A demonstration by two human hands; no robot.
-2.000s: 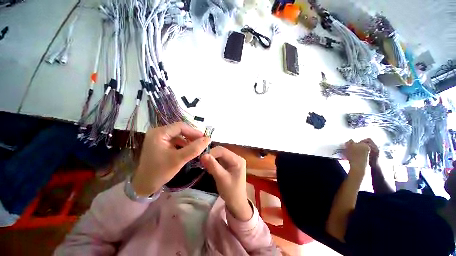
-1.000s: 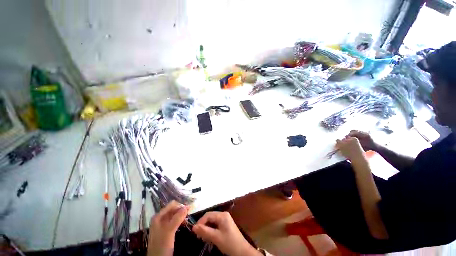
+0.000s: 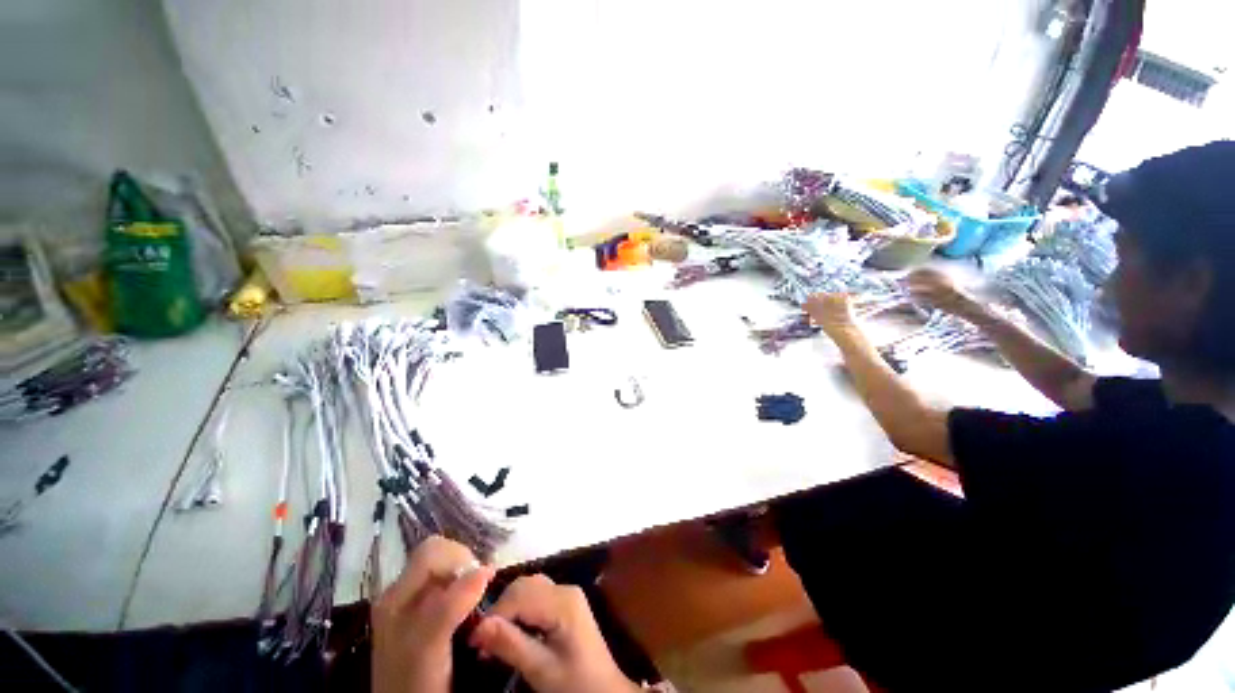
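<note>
My left hand (image 3: 423,612) and my right hand (image 3: 545,634) are at the bottom edge, close together in front of the table edge. Their fingertips pinch thin wires (image 3: 477,612), mostly hidden by the fingers; a small pale tip shows at my left fingertips. Any housing is too small to tell. The harness bundle (image 3: 393,393) lies just beyond my left hand, white cables fanning into dark wires towards the table edge. A cable with an orange band (image 3: 280,512) lies left of it.
Small black pieces (image 3: 490,482) lie beside the bundle. Two phones (image 3: 550,347) (image 3: 666,324), a hooked white cable (image 3: 629,393) and a dark heap (image 3: 780,408) lie further off. A neighbour (image 3: 1070,501) sits right, arms over other harnesses (image 3: 948,339). A green bag (image 3: 152,271) stands back left.
The view has tilted up, so my hands sit lower in the picture, still close together. The neighbour's hands have moved from the table edge back to the harnesses behind.
</note>
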